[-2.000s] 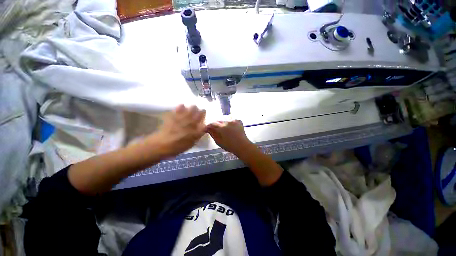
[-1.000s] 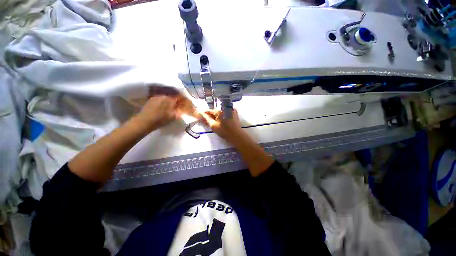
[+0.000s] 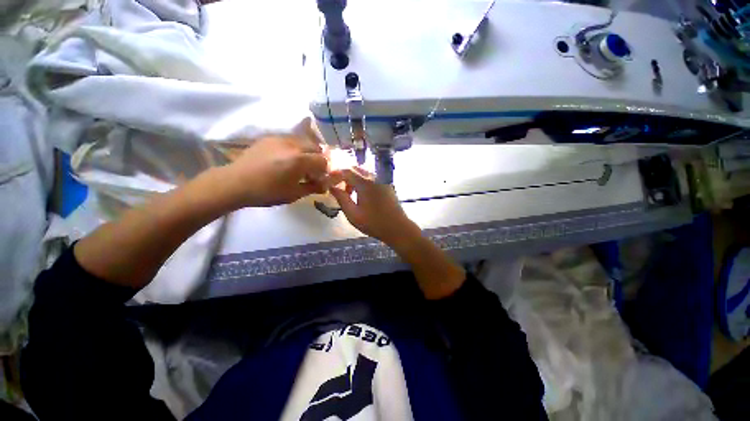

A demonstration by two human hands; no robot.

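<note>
Off-white garment cloth (image 3: 156, 103) lies heaped and spread on the table left of the sewing machine head (image 3: 510, 78). My left hand (image 3: 284, 171) is just left of the needle area, fingers curled and closed on the edge of the cloth. My right hand (image 3: 366, 197) is right beside it, in front of the presser foot (image 3: 384, 164), with thumb and fingertips pinched together against the left fingertips. What the right fingertips hold is too small and glare-lit to tell. The needle area is lit very brightly.
The table's grey, ruler-marked front edge (image 3: 329, 259) runs below my hands. A bright blue flat piece (image 3: 71, 185) shows under the cloth at left. A pale crumpled cloth heap (image 3: 576, 321) lies below the table at right. The machine's dark control panel (image 3: 625, 128) faces me.
Both hands have drawn together at the left of the presser foot. My right hand has come out from beside the foot. The cloth by my left hand has shifted, and the whole view has moved slightly.
</note>
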